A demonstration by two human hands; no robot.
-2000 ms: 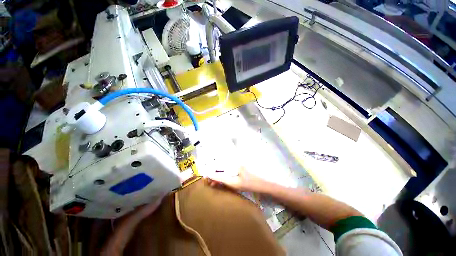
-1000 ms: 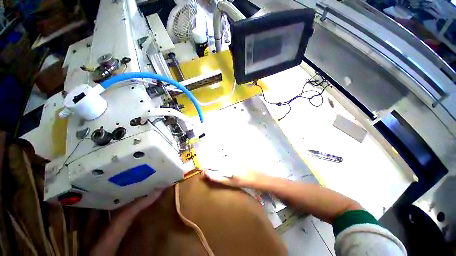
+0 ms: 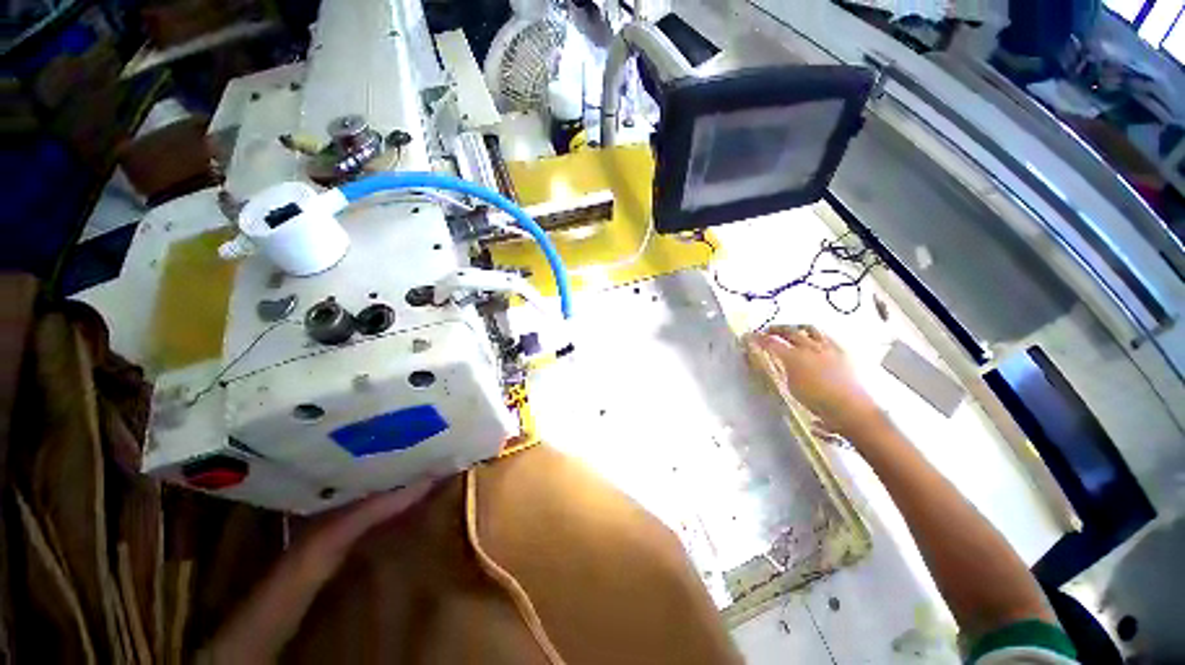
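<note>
A brown garment panel (image 3: 585, 546) with a pale edge strip (image 3: 487, 552) lies at the front, its far edge under the white sewing machine head (image 3: 364, 390) beside the yellow clamp parts (image 3: 520, 418). My right hand (image 3: 808, 374) is off the panel, at the right edge of the metal feed plate (image 3: 689, 429), with bent fingers and nothing visible in it. My left forearm (image 3: 318, 559) runs over the panel and under the machine head. The head hides my left hand.
A black-framed screen (image 3: 764, 146) stands behind the plate, over a yellow base plate (image 3: 572, 182). A blue hose (image 3: 526, 224) arches from the head. Tangled black cable (image 3: 832, 276) and a grey card (image 3: 923, 378) lie right. Stacked brown pieces (image 3: 78, 520) stand left.
My right hand has left the panel edge by the clamp and moved right and away to the plate's edge. The camera view has shifted. The panel stays under the head.
</note>
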